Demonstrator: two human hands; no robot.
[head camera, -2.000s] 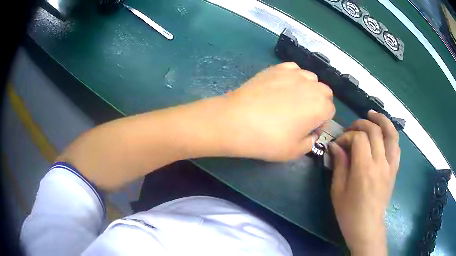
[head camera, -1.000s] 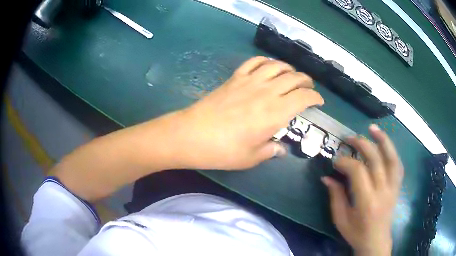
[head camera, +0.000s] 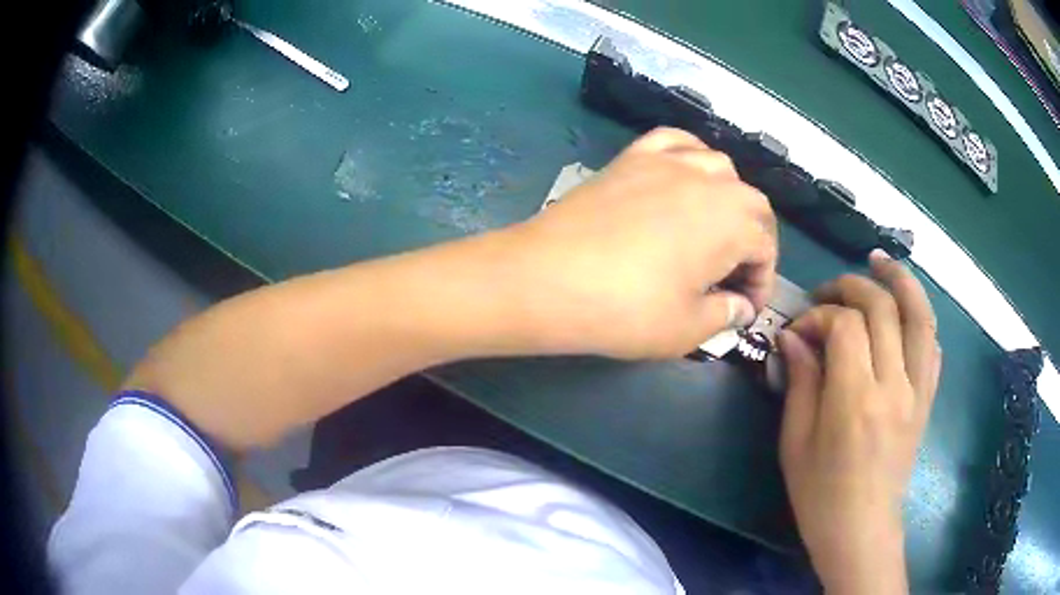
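A silver metal housing [head camera: 789, 299] lies on the green surface, mostly hidden under both hands. One pale end shows beyond my left wrist, and lobes with dark curved loops show between the hands. My left hand [head camera: 663, 250] lies over the housing, fingers curled, thumb and forefinger closed at its near edge. Whether a small part is between them cannot be seen. My right hand [head camera: 860, 384] holds the housing's right end, thumb at the near side and fingers at the far side.
A long notched black strip part [head camera: 744, 151] lies behind the hands. Another black part [head camera: 1009, 465] lies at the far right. A slim silver-white tool [head camera: 299, 58] and a shiny metal cylinder [head camera: 108, 33] are at upper left. A round-faced four-disc unit [head camera: 918, 99] lies beyond the white line.
My left hand has moved right along the housing and its fingers have curled in. My right fingers have closed in on the right end. The round-faced unit has shifted right in view.
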